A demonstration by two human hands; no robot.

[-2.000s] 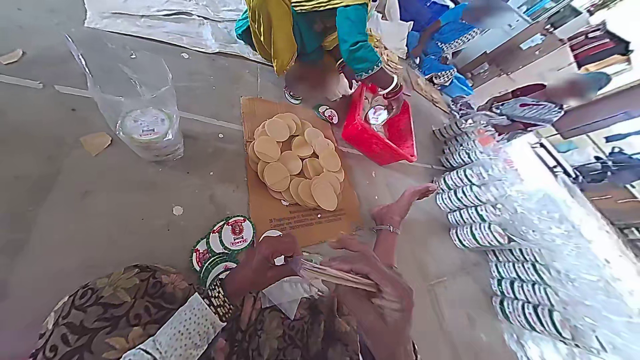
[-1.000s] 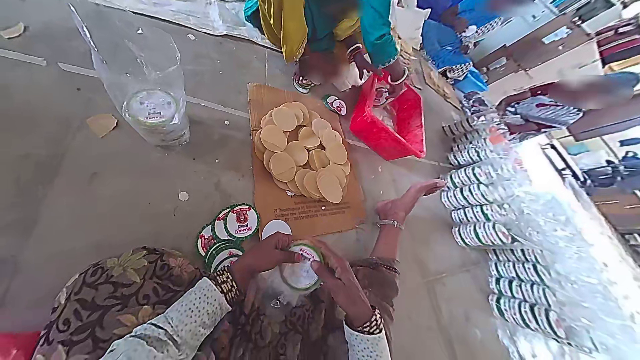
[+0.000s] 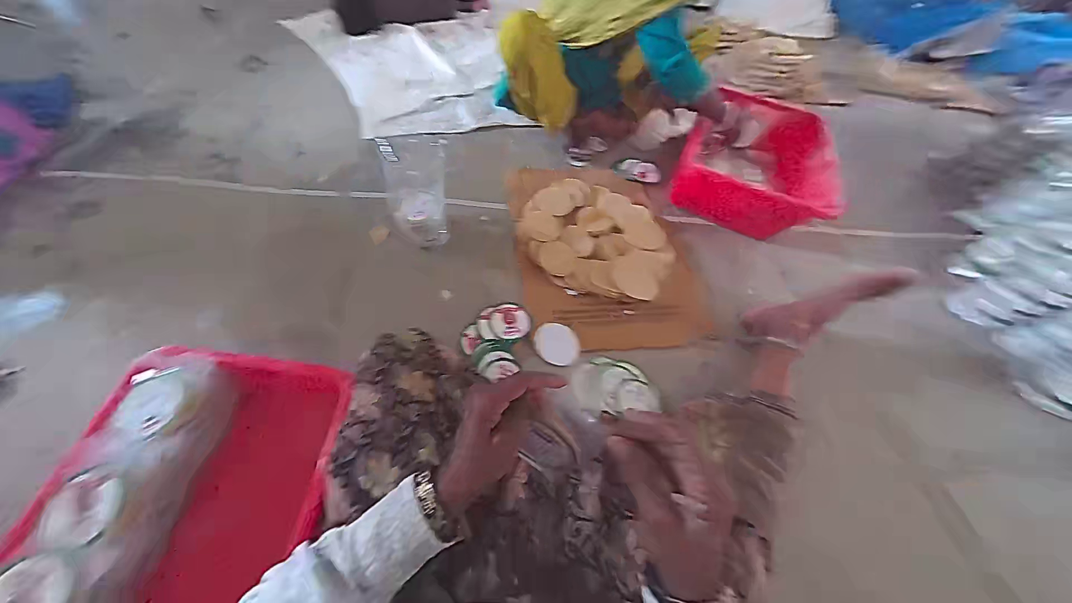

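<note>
A clear plastic bag (image 3: 574, 431) is stretched between my left hand (image 3: 494, 440) and my right hand (image 3: 670, 494), low in the head view over my patterned clothing. Blur hides the exact grip and what the bag holds. Just beyond my right fingers lie several overlapping green-rimmed round labels (image 3: 624, 387). More round printed labels (image 3: 507, 322) sit beyond my left hand, beside a plain white disc (image 3: 556, 343). Farther out, a pile of flat tan discs (image 3: 595, 239) rests on a brown cardboard sheet (image 3: 620, 327).
A red tray (image 3: 251, 469) with wrapped round packs (image 3: 79, 507) stands at left. A clear bag (image 3: 419, 197) stands beyond. Another person's hand (image 3: 720, 126) reaches into a red basket (image 3: 754, 201). Stacked packs (image 3: 1022, 276) are at right; a bare foot (image 3: 787, 318) extends nearby.
The view has swung, bringing the red tray in at left. The round label held between my hands a second ago is no longer there. Green-rimmed labels now lie right of the white disc.
</note>
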